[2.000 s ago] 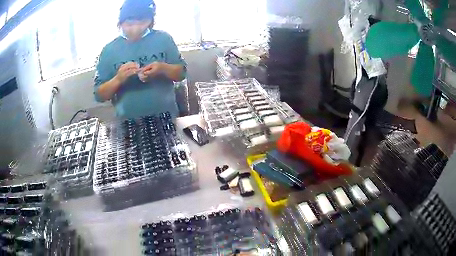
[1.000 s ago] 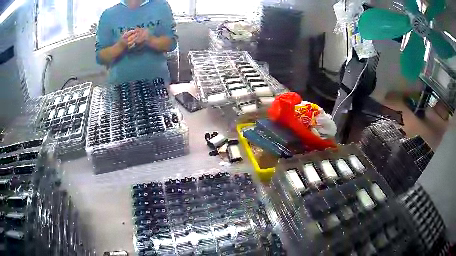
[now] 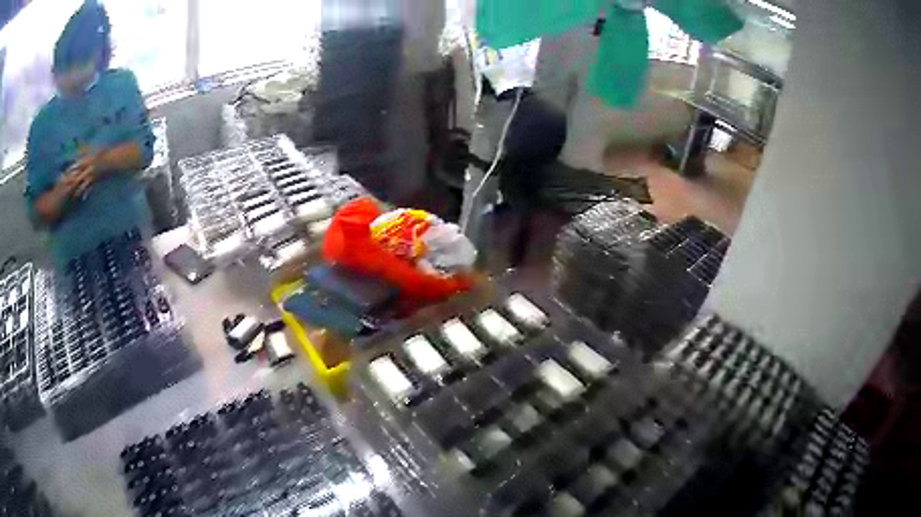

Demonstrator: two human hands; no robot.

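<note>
Neither of my hands is in the picture. Nearest in front of me is a blister tray point(image 3: 434, 404) with white parts point(image 3: 466, 338) in some pockets; its near rows are blurred. To its left a tray of small black parts point(image 3: 217, 454) lies in dense rows, cut off by the bottom edge. Beyond them, a few loose black and white parts point(image 3: 278, 346) lie on the table beside a yellow plastic bin point(image 3: 321, 366). Dark flat packets point(image 3: 328, 311) lie on the bin, with a red plastic bag point(image 3: 369, 254) against them.
A tray stack with black parts point(image 3: 101, 338) stands at left, another with white parts point(image 3: 252, 202) at the back. A mobile phone point(image 3: 188, 264) lies between them. A person in teal point(image 3: 89, 151) stands opposite. More tray stacks point(image 3: 757, 374) stand at right, beside a pale pillar point(image 3: 808, 202).
The view has swung to the right, so the trays and the person opposite sit further left, and the pillar and right-hand stacks show more. A small piece at the bottom edge has left view.
</note>
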